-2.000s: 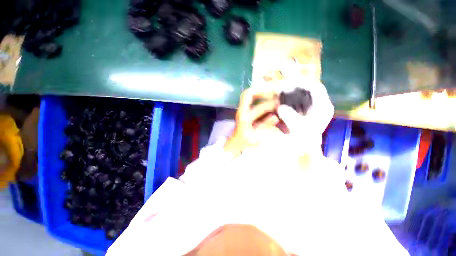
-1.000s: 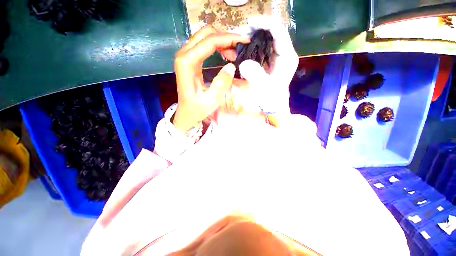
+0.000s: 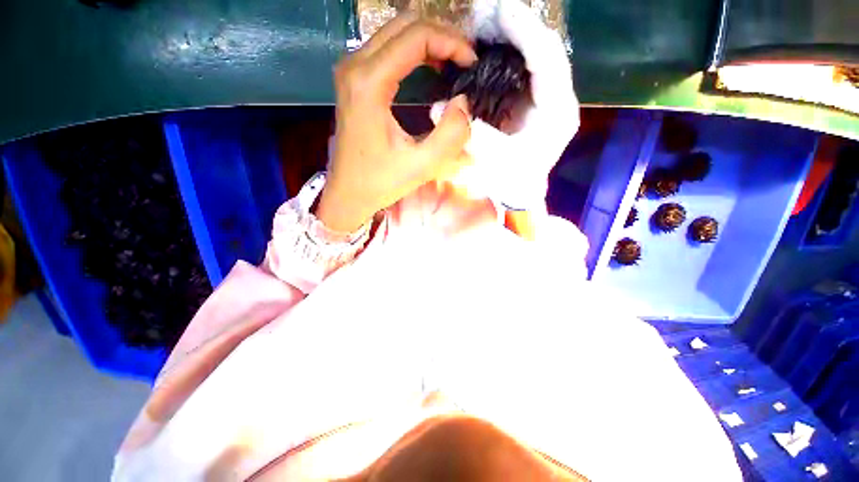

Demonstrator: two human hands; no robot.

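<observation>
A dark, petalled black part is held up at the bench's front edge, above my lap. My right hand, in a white glove, is wrapped round its right side and underside. My left hand is bare; its thumb and forefinger touch the part's left side. The glove is overexposed, so its fingers are hard to tell apart. Part of the black part is hidden by the glove and my left fingertips.
The stained cardboard mat lies on the dark green bench. A deep blue bin packed with black parts is at left. A lighter blue bin at right holds several spiky brownish assemblies. Blue crates stand below it.
The view has shifted, and the mat now shows less. Both hands stay at the black part, which sits turned differently between them. My left fingers have shifted slightly on it.
</observation>
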